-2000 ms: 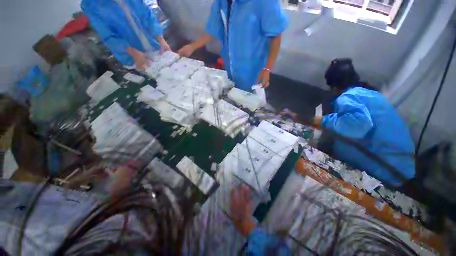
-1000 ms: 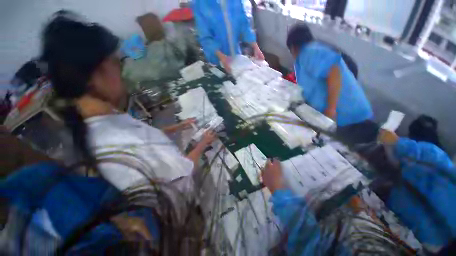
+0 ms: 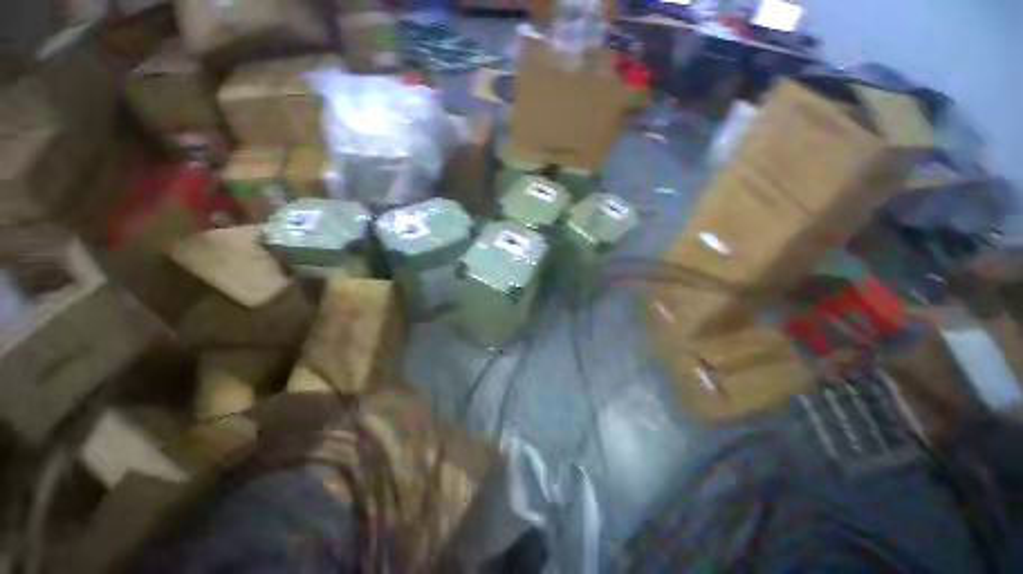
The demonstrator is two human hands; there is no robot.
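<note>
Neither of my hands can be made out in the blurred head view. Nearest in front, at the bottom left of centre, is a brown cardboard surface (image 3: 421, 460), too blurred to tell its shape. Beyond it, several pale green wrapped cases (image 3: 500, 264) with white labels stand on the grey floor (image 3: 561, 370). A narrow brown carton (image 3: 348, 336) stands just left of them. No white unit boxes can be made out.
Large brown cartons (image 3: 774, 196) stand tilted in view at the right, beside a red-orange object (image 3: 853, 320). Cartons (image 3: 67, 348) crowd the left. Shiny clear plastic (image 3: 387, 123) lies behind the green cases. White strips (image 3: 550, 493) are at the bottom centre.
The view has swung away from the green table and the people to the cartons and green cases on the floor. The hand and blue sleeve at the table are out of view.
</note>
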